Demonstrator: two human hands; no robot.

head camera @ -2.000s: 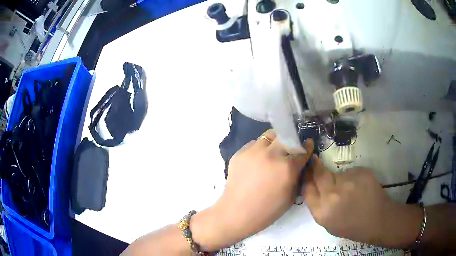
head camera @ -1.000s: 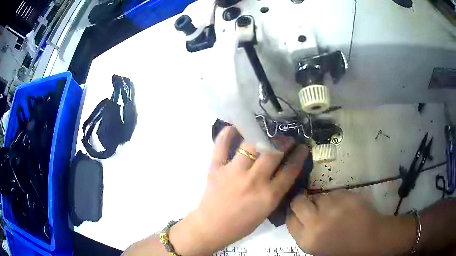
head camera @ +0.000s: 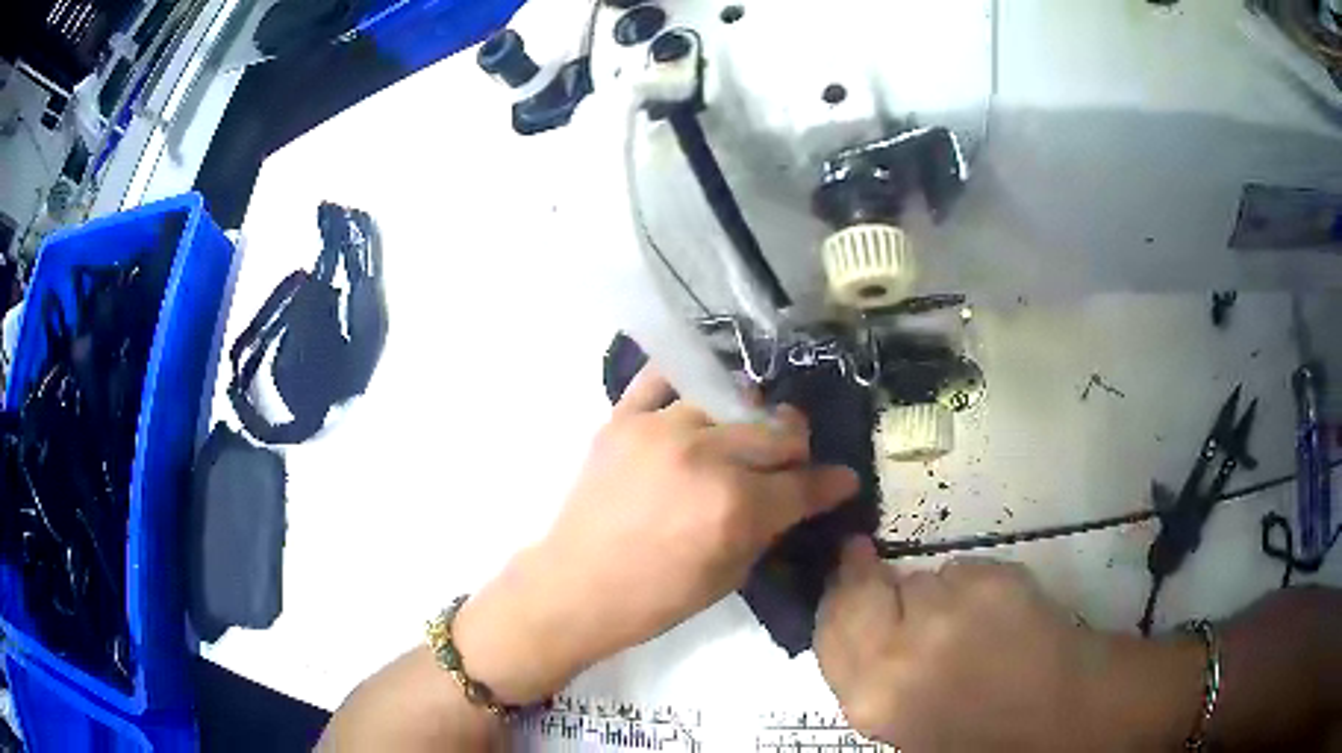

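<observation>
A black fabric piece (head camera: 832,441) lies under the needle area of the white sewing machine (head camera: 1089,191), its lower corner pointing to the near table edge. Another dark part of it shows left of my left hand's fingertips. My left hand (head camera: 670,508) lies on the piece from the left, fingers near the presser foot, pressing and holding it. My right hand (head camera: 942,633) grips its near right edge between thumb and fingers. The needle and presser foot are mostly hidden by fabric and wire guards. Cream tension knobs (head camera: 868,265) stand just right of the needle.
A blue bin (head camera: 180,368) heaped with black bands stands at the left. Black zipper bands (head camera: 317,331) and a rounded black panel (head camera: 239,533) lie beside it. Black snips (head camera: 1200,486), a dark cord and a screwdriver (head camera: 1307,441) lie right. A printed ruler (head camera: 633,727) runs along the near edge.
The view has shifted, with the machine now further left in the picture. The fabric has turned under my hands and shows more to the right of my left hand. Both hands still hold it.
</observation>
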